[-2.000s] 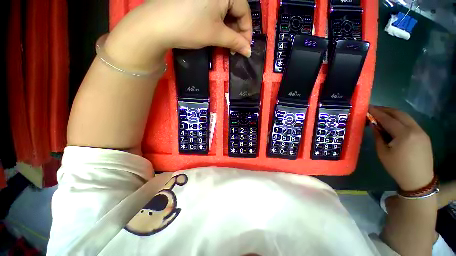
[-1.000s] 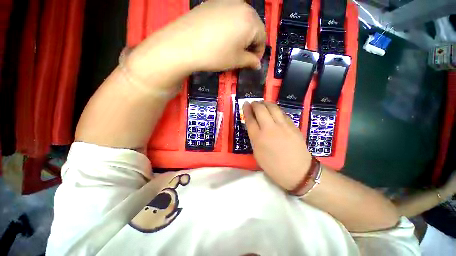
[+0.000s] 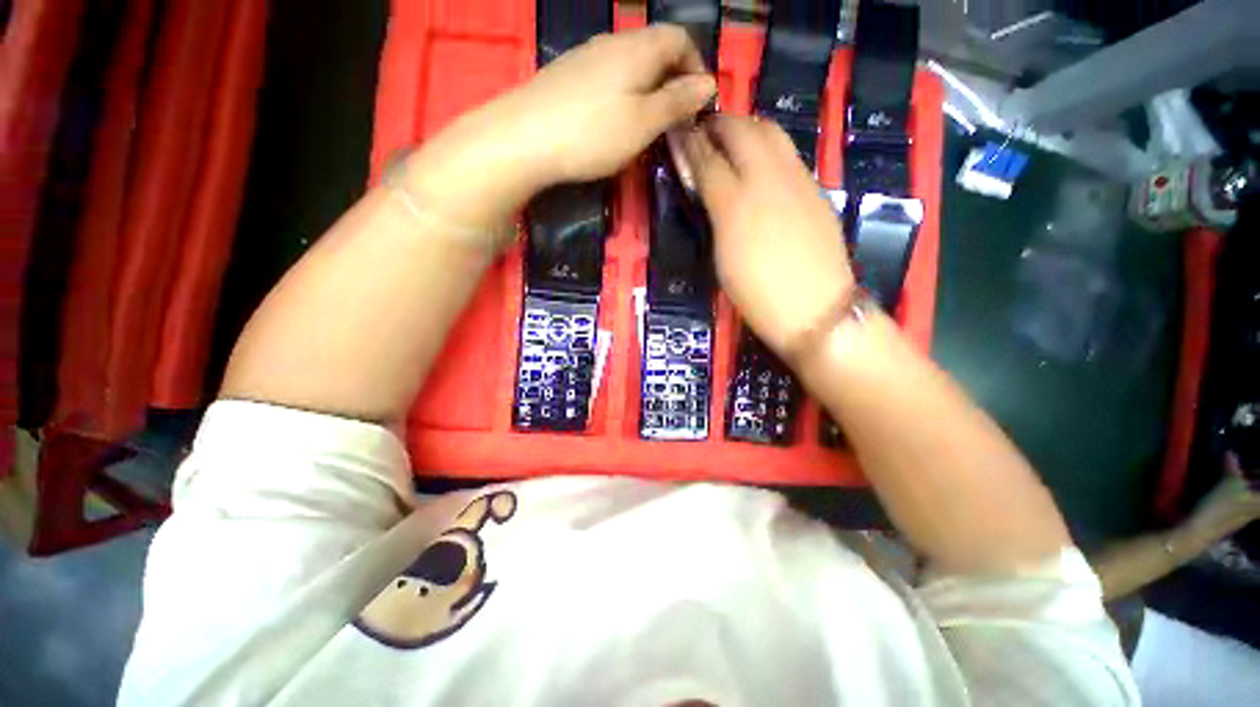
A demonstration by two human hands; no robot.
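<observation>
Several black flip phones lie opened in a red tray (image 3: 625, 276). My left hand (image 3: 622, 104) is at the top of the screen of the second phone from the left (image 3: 677, 373), thumb and fingertips together; what they pinch cannot be made out. My right hand (image 3: 774, 235) is over the right edge of the same screen, its fingertips touching or nearly touching my left fingertips. A small pale thing shows at its fingertips, mostly hidden. The leftmost phone (image 3: 560, 352) lies untouched. My right hand and forearm partly cover the two phones to the right.
Red stacked trays (image 3: 138, 207) stand at the left. A blue binder clip (image 3: 995, 167) and clear film (image 3: 1071, 304) lie on the dark green bench to the right. A pale container (image 3: 1168, 198) is beyond. Another person's forearm (image 3: 1175, 550) shows at the lower right.
My right hand came in from the right with a white card, first to the screen's lower edge, then up to its top. My left hand stays near the screen's top. The view has shifted.
</observation>
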